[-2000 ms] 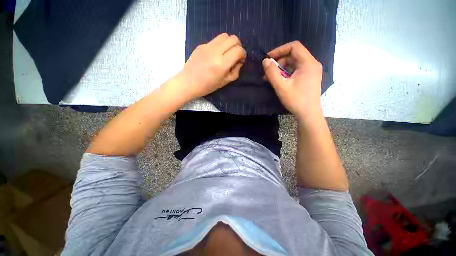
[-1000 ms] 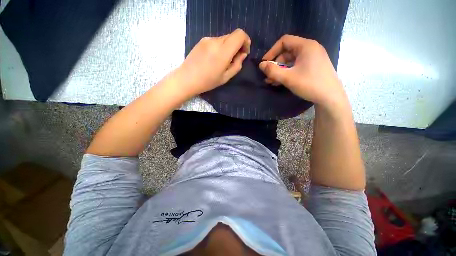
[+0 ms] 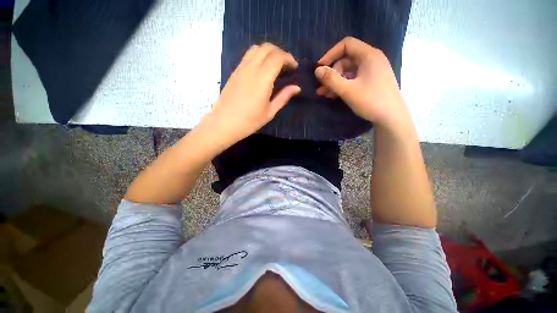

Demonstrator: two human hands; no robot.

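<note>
Dark pinstriped trousers point(image 3: 305, 24) lie on the glossy white tabletop in front of me, with their lower end at the table's front edge. My left hand point(image 3: 259, 85) rests over the cloth with thumb and fingers apart. My right hand point(image 3: 360, 79) is at the right part of the cloth, its thumb and index fingertips close together. A small dark thing shows inside its curled fingers, too little to tell for sure. Any thread at the fingertips is too fine to see.
Other dark cloth point(image 3: 76, 49) lies on the table's left side, and more dark cloth point(image 3: 545, 143) hangs at the right corner. Cardboard boxes point(image 3: 55, 244) stand at lower left. A red plastic item point(image 3: 485, 269) is on the floor at lower right.
My left thumb and fingers have opened apart. The pale and pink handle parts seen in my right hand before no longer show. The trousers' lower end has shifted slightly.
</note>
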